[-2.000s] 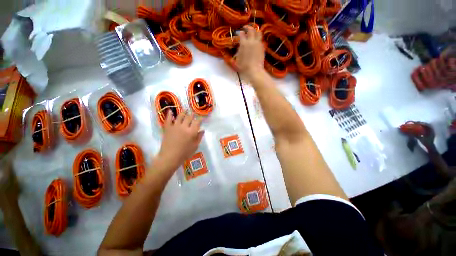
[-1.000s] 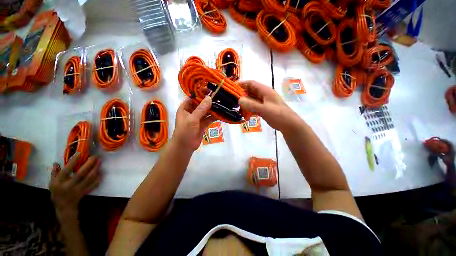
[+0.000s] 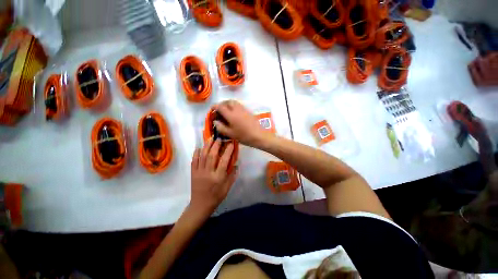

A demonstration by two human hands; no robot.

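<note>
An orange cable coil (image 3: 211,123) with dark parts in its middle lies on the white table, over the spot of a clear blister tray. My left hand (image 3: 212,173) is on its lower part, fingers spread over it. My right hand (image 3: 232,121) is on its upper part, fingers bent down onto it. Both hands partly hide the coil and the tray. An insert card (image 3: 265,123) shows just right of my right hand. A stack of insert cards (image 3: 282,176) lies nearer to me. More single cards (image 3: 322,131) lie right of the seam.
Filled blisters (image 3: 108,147) stand in rows at left. Two more coils (image 3: 195,78) lie beyond my hands. A pile of coils (image 3: 357,24) is at the back. Nested trays (image 3: 141,27) are at back left. A label sheet (image 3: 401,109) and another person's hand (image 3: 480,131) are at right.
The coil held up in both hands is now down on the table under them. A further card shows right of the seam. The neighbour's hand and the coil under it at lower left are gone.
</note>
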